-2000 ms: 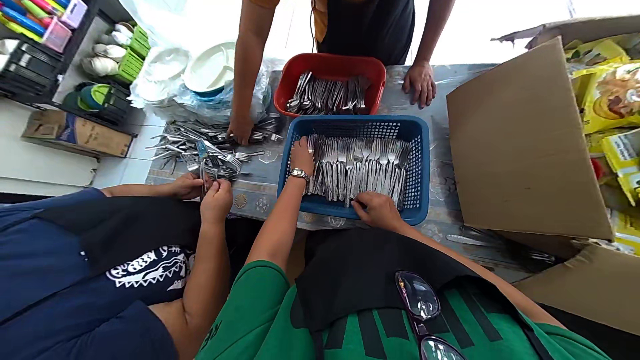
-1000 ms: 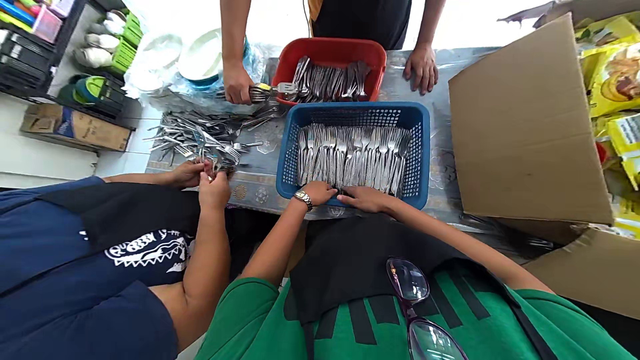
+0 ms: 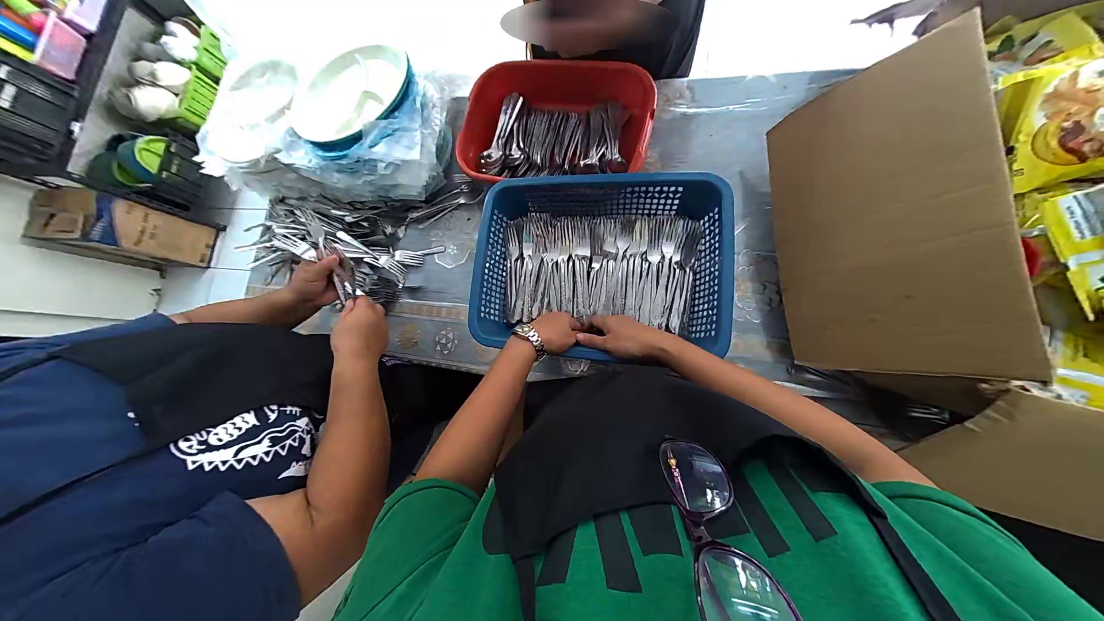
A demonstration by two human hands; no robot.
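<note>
Rows of metal forks (image 3: 595, 259) lie side by side, tines away from me, in a blue plastic basket (image 3: 720, 259). At the basket's near rim, my left hand (image 3: 554, 331), with a metal watch at the wrist, rests at the handle ends of the forks. My right hand (image 3: 630, 336) is beside it, fingertips meeting near the middle of the rim. Whether either hand grips a fork or the rim cannot be told. Behind the basket, a red plastic tub (image 3: 647, 95) holds metal spoons (image 3: 561, 138). A loose pile of forks (image 3: 345, 237) lies left of the basket.
A person at my left holds several forks in both hands (image 3: 341, 297). Another person stands across the table (image 3: 750, 112). Plates in plastic wrap (image 3: 349, 95) sit at the back left. A cardboard box (image 3: 897, 216) with yellow packets (image 3: 1056, 121) stands at the right.
My left hand has moved from over the forks at the basket's left to its near rim, beside my right hand. The hands of the person across have left the table.
</note>
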